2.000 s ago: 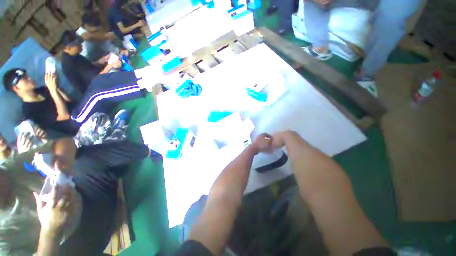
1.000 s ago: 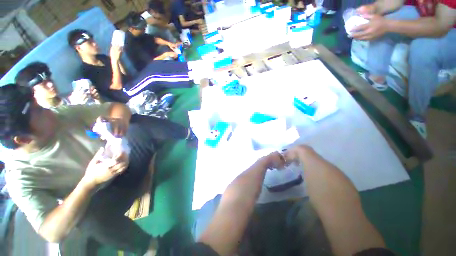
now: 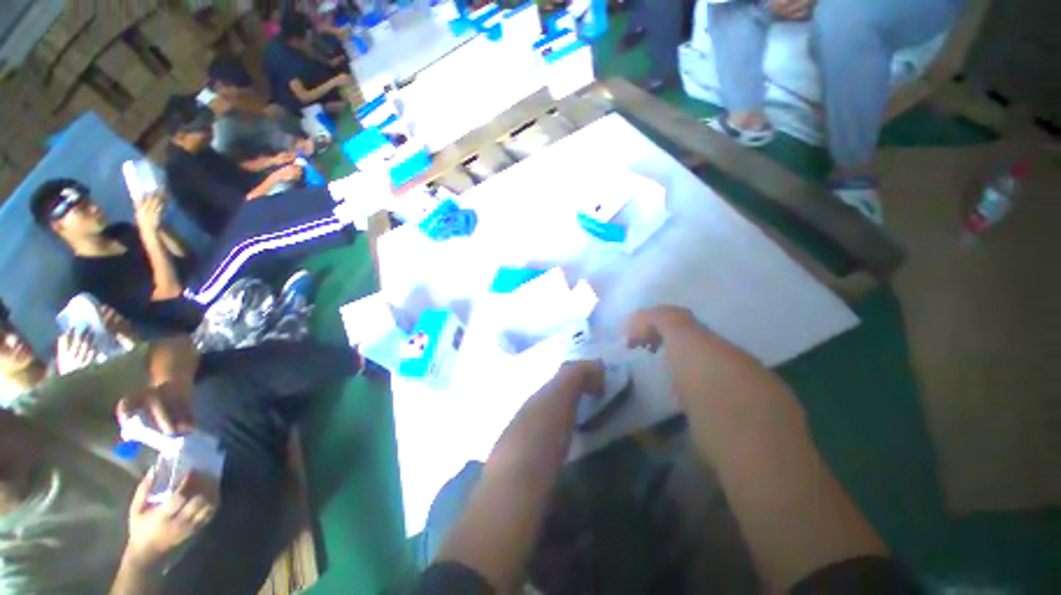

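A small white device with a dark curved band (image 3: 605, 409) is at the front edge of the white board (image 3: 745, 279). My left hand (image 3: 582, 378) is on its upper left side, fingers curled against it. My right hand (image 3: 659, 327) is apart to the upper right, fingers bent down over the board; whether it holds something is washed out by glare. Blue and white boxes lie beyond my hands: one at the left (image 3: 428, 345), an open one with white flaps in the middle (image 3: 547, 308) and one farther back (image 3: 628, 213).
A blue crumpled bundle (image 3: 448, 220) lies at the board's far left. Wooden pallet beams (image 3: 745, 174) run along the far right edge. People sit along the left, the nearest holding a white item (image 3: 186, 465). Seated legs and a bottle (image 3: 992, 200) on cardboard are at right.
My hands, together before, are now apart, the left lower and the right higher. The dark band has turned to a steeper slant. The camera view has swung right since one second ago.
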